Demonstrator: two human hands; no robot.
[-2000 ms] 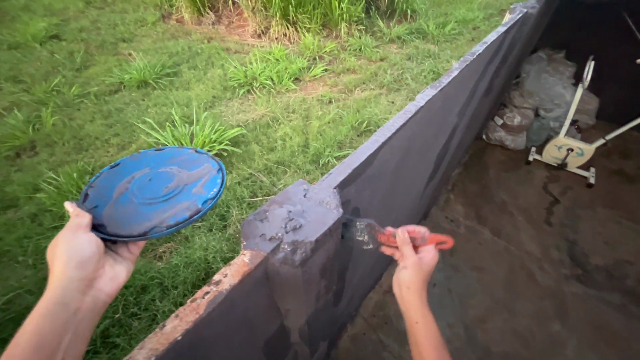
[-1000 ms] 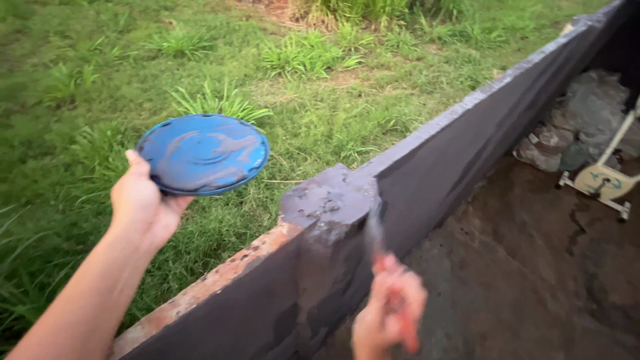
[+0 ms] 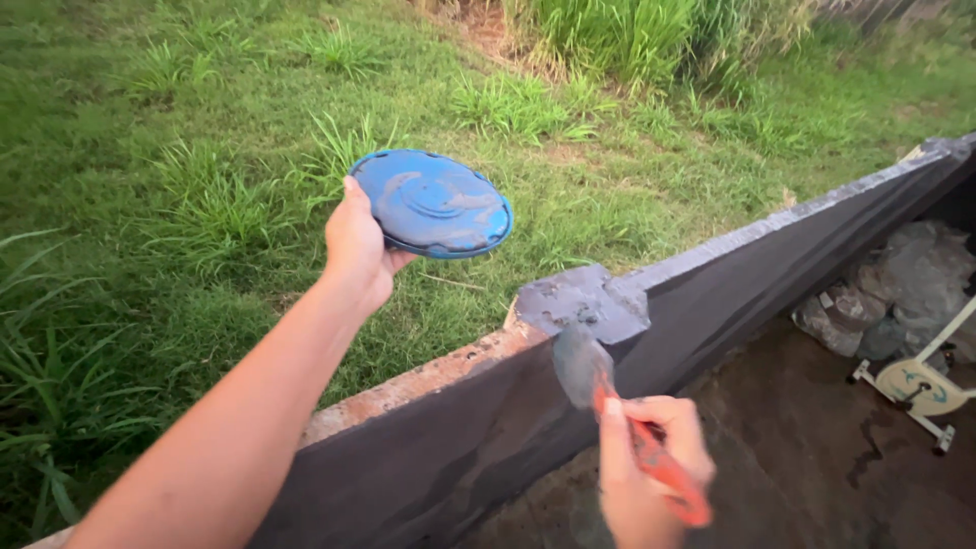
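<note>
My left hand [image 3: 362, 248] grips the near edge of a round blue plastic lid [image 3: 435, 200], held flat above the grass and smeared with dark grey paint. A paintbrush [image 3: 583, 366] with an orange handle is in my right hand [image 3: 656, 465]. Its blurred bristles lie against the inner face of the wall's pillar, just below the grey-coated pillar top [image 3: 583, 301]. Dark grey coating covers the wall's inner face [image 3: 396, 473]. Left of the pillar, the wall's top edge [image 3: 427, 377] is bare and reddish; to the right it is grey.
Grass [image 3: 229, 229] with taller tufts [image 3: 625, 38] lies outside the wall. Inside, on a dark, stained floor [image 3: 823, 465], are a cream exercise bike [image 3: 923, 386] and full clear plastic bags [image 3: 907, 282] at the right.
The brush has moved from the pillar's right side to its near side, below the top. My left hand still holds the lid, now closer to the pillar.
</note>
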